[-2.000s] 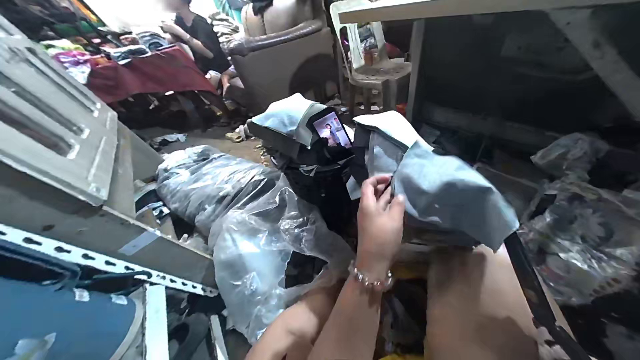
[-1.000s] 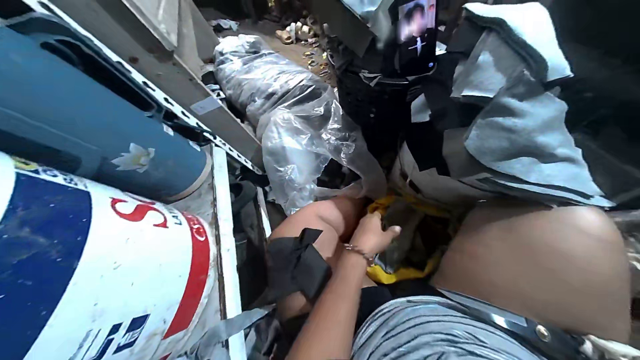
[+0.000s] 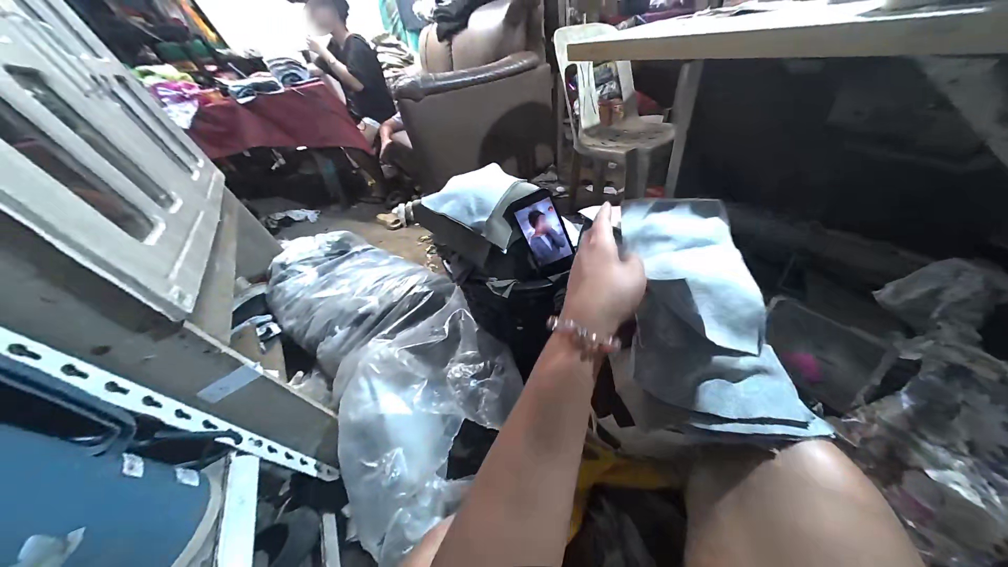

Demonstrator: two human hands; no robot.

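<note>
My left hand (image 3: 605, 276), with a beaded bracelet on its wrist, is at the left edge of a stack of light grey and dark fabric pieces (image 3: 697, 307). One finger points up; the others are curled and partly hidden, so I cannot tell whether they grip a piece. The stack lies over my right thigh and beyond it. Just left of the hand, a phone (image 3: 543, 230) with a lit screen leans among dark material, beside more grey fabric pieces (image 3: 480, 197). My right hand is not in view.
A filled clear plastic bag (image 3: 386, 315) lies to the left, near a perforated metal angle bar (image 3: 150, 402) and a blue container (image 3: 87, 496). Ahead stand a plastic chair (image 3: 622, 134), a brown armchair (image 3: 480, 118) and a wooden table (image 3: 787, 35). A person (image 3: 362, 79) sits farther back.
My left hand has moved from the yellow material between my thighs up to the grey fabric stack. The view has tilted up and turned right.
</note>
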